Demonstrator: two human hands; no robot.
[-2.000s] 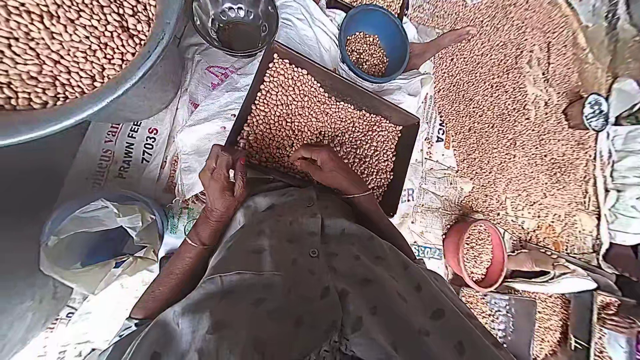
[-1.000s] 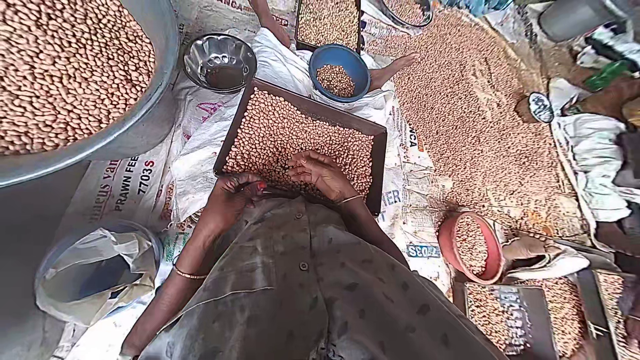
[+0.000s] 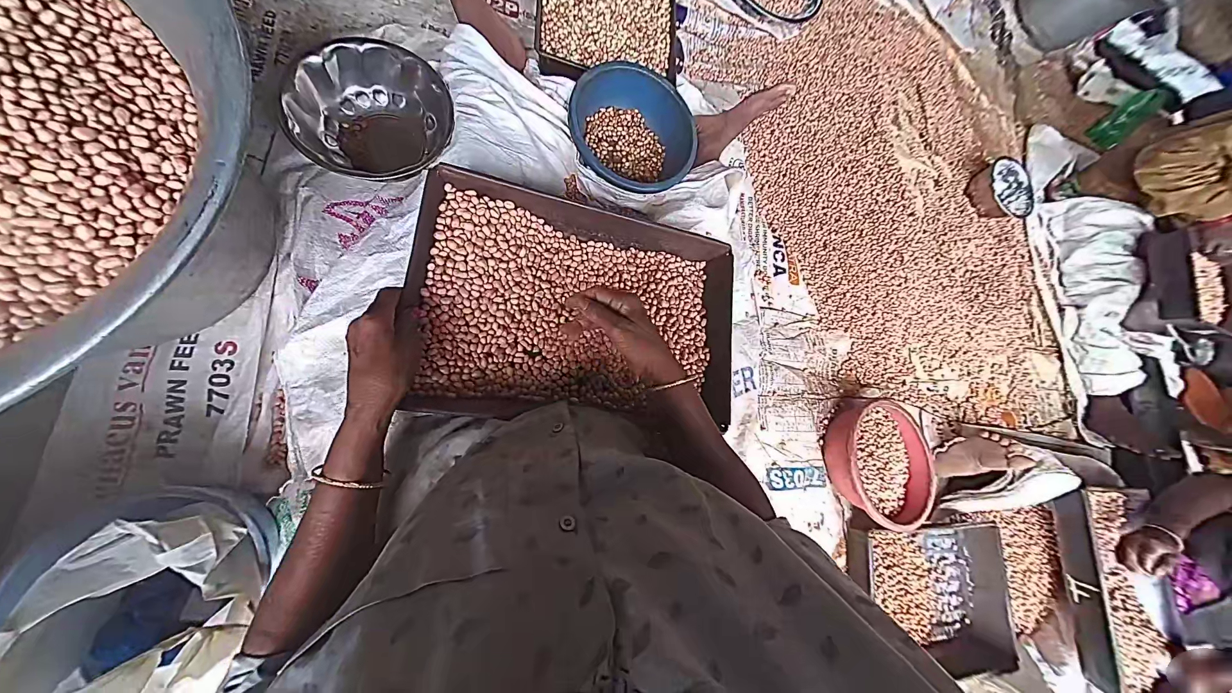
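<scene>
A dark rectangular tray [image 3: 720, 337] filled with pinkish-brown peanut kernels [image 3: 520, 279] lies against my lap. My left hand [image 3: 380, 351] grips the tray's left wall, with its fingertips partly hidden inside the rim. Over the right half of the kernels is my right hand [image 3: 626, 332], fingers bent and fingertips low at the surface; whether they pinch a kernel cannot be told. Beyond the tray stands a blue bowl [image 3: 681, 125] partly filled with kernels. A fluted metal bowl [image 3: 313, 96], with a little dark matter at its bottom, is at the tray's upper left.
A large metal basin [image 3: 217, 212] of kernels stands at left, above a lined bucket [image 3: 255, 539]. Kernels spread over the ground [image 3: 847, 154] at right. A red tub [image 3: 924, 462] stands near another tray [image 3: 991, 597]. Other people's feet and a hand [image 3: 1150, 549] are close by.
My left hand has moved from the tray's near left corner up along its left wall. The right hand, palm-up over the tray a second ago, is now turned with its fingers bent down.
</scene>
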